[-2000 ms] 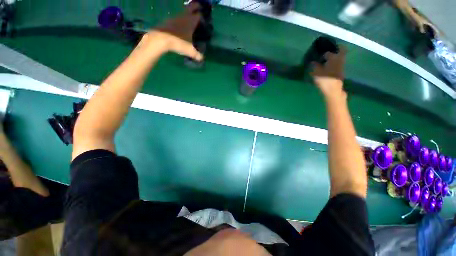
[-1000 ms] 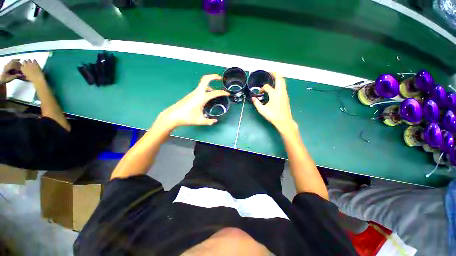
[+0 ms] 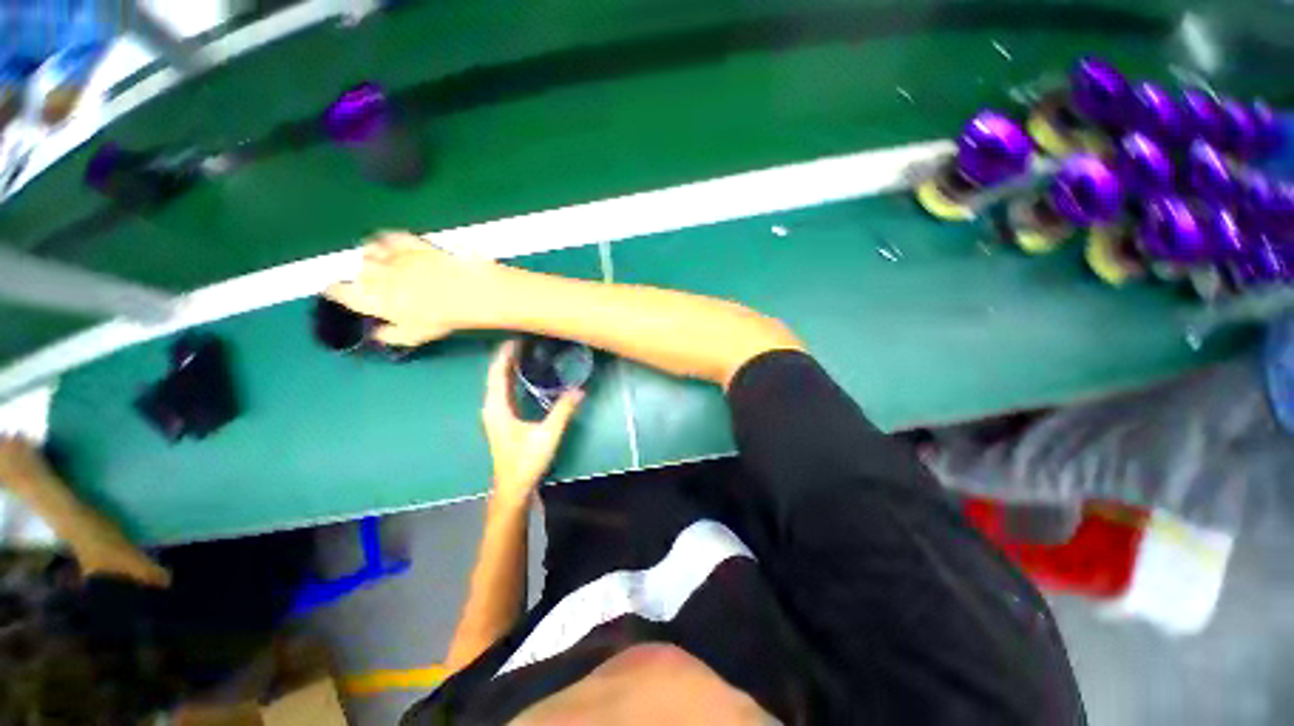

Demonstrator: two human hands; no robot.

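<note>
My left hand [image 3: 522,433] holds a black open-topped cylindrical housing [image 3: 554,372] near the front of the green bench; its pale inner ring shows. My right hand [image 3: 405,291] reaches across to the left, its fingers around a dark housing [image 3: 341,326] beside the white rail. Another dark part shows partly under that hand; blur and the fingers hide its shape.
Purple-topped cores [image 3: 1090,187] stand grouped at the right. Small black parts [image 3: 192,390] lie at bench left. A purple-topped unit [image 3: 361,114] stands on the belt beyond the white rail [image 3: 681,206]. Another person's forearm [image 3: 64,511] is at lower left.
My right arm has swung across to the left, above my left hand. The black housings, grouped together a second ago, are now apart. The view has turned, tilting the bench.
</note>
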